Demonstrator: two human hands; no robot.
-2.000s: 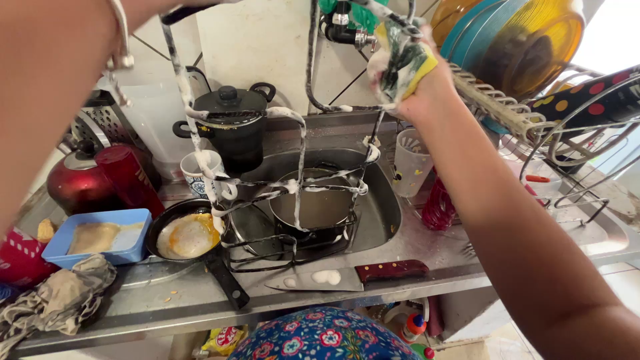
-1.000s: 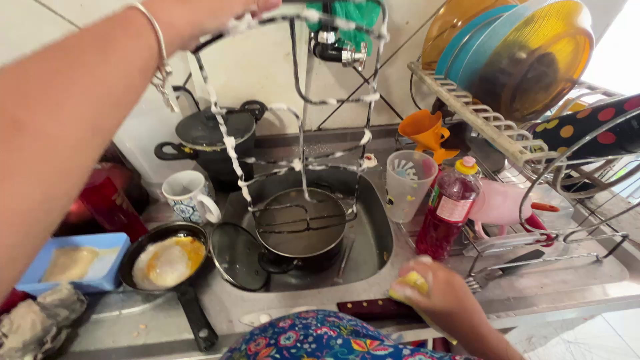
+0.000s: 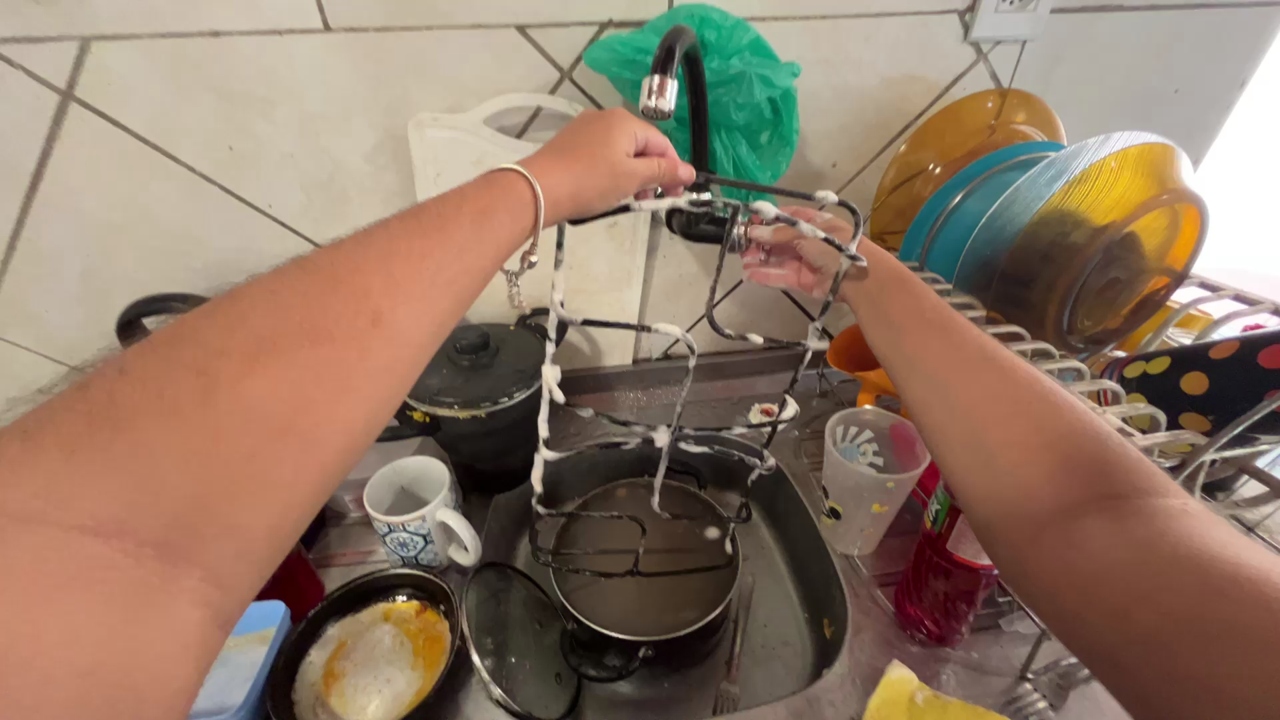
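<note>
My left hand [image 3: 615, 165] grips the top bar of a black wire rack [image 3: 660, 435] covered in streaks of suds, held up over the sink [image 3: 800, 560]. Behind the rack's upper right corner, my right hand [image 3: 795, 250] is at the chrome knob of the black faucet [image 3: 690, 110], fingers around it. Below the rack, a pot [image 3: 640, 600] with cloudy liquid stands in the sink, with a glass lid [image 3: 520, 640] and a fork [image 3: 735, 650] beside it. A yellow sponge [image 3: 920, 695] lies at the bottom edge of the view.
Left of the sink are a lidded black pot [image 3: 475, 375], a patterned mug [image 3: 410, 510], a greasy frying pan [image 3: 375, 650] and a blue container [image 3: 240, 665]. On the right are a frosted cup [image 3: 870, 480], a red bottle [image 3: 945, 580] and a dish rack [image 3: 1040, 360] with plates and bowls.
My right hand has gone from low beside the sink up to the faucet and no longer holds the sponge. My left hand still holds the wire rack. The view has shifted.
</note>
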